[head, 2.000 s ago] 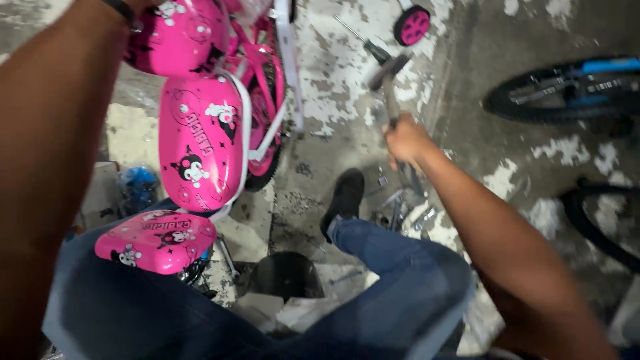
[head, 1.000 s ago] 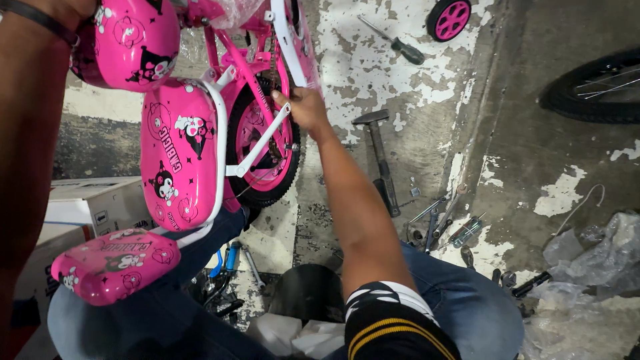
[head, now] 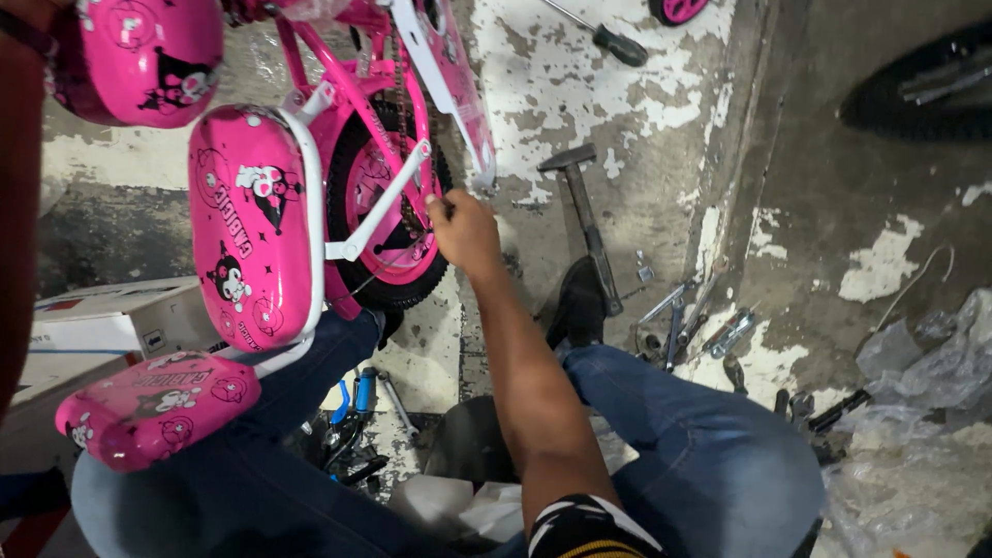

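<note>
A pink children's bicycle (head: 341,74) lies across the left half, its rear wheel (head: 387,271) toward me. My right hand (head: 467,232) is at the frame end beside the wheel and chain, thumb and fingers drawn together; what is between them cannot be made out. A white stay (head: 387,203) joins the frame to the padded pink rear seat (head: 252,229), with a second pink pad (head: 159,407) below it. At the upper left, my left forearm (head: 17,178) runs beside the pink front saddle (head: 147,62); the left hand itself is out of view. A hammer (head: 587,225) lies right of my right hand.
A screwdriver (head: 620,46) and a small pink wheel (head: 676,8) lie on the floor above. Wrenches (head: 673,318), plastic bags (head: 930,364) and another tire (head: 922,93) are to the right. Cardboard boxes (head: 124,318) stand left; blue-handled parts (head: 364,391) lie between my legs.
Two seconds ago my right hand held the hammer; one second ago the hammer lay on the floor and that hand was at the rear wheel. It has since shifted slightly along the frame.
</note>
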